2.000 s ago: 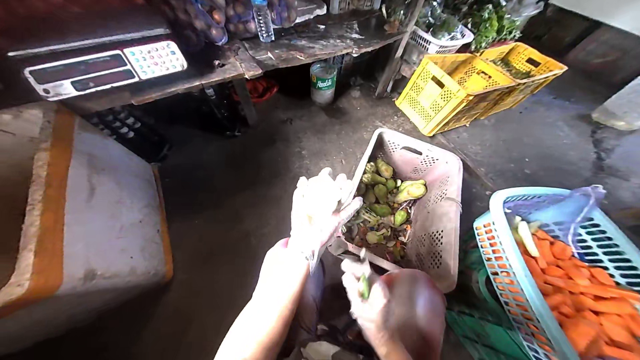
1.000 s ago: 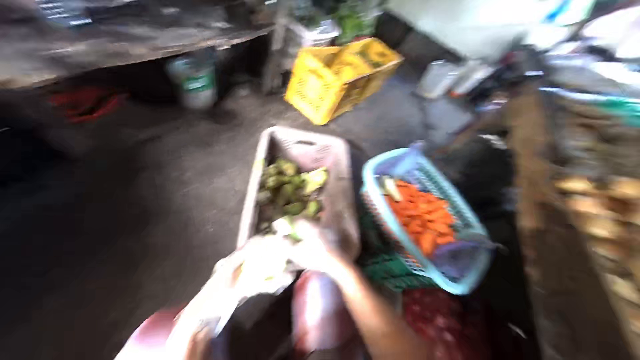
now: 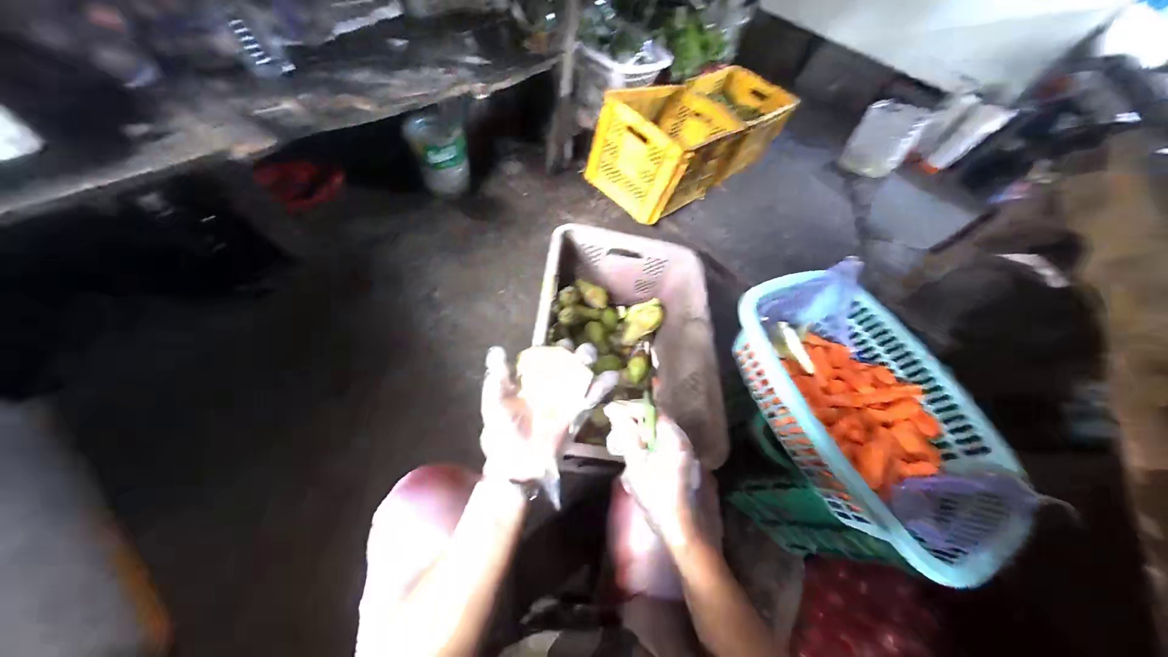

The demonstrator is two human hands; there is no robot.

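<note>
My left hand [image 3: 529, 411], in a pale glove, is turned palm up over the near left edge of the pinkish plastic crate [image 3: 689, 338]. A pale, overexposed thing [image 3: 554, 376], perhaps a peeled vegetable, lies on its palm with the fingers around it. My right hand [image 3: 655, 452] is closed on a small tool with a green handle [image 3: 650, 420], close beside the left hand; its blade cannot be made out. Green vegetables [image 3: 593, 324] and scraps lie inside the crate, partly hidden by my hands.
Right of the crate, a light-blue plastic basket [image 3: 922, 365] of cut orange carrots [image 3: 867, 411] rests on a green crate [image 3: 803, 516]. Yellow crates [image 3: 639, 160] stand beyond, near a wooden table [image 3: 210, 128] with a plastic bottle [image 3: 443, 155] beneath. A red sack [image 3: 858, 611] lies at lower right.
The view swung right, then partly back. My left hand, earlier raised with its back showing, is now palm up with the pale thing in it. The right hand still holds the green-handled tool.
</note>
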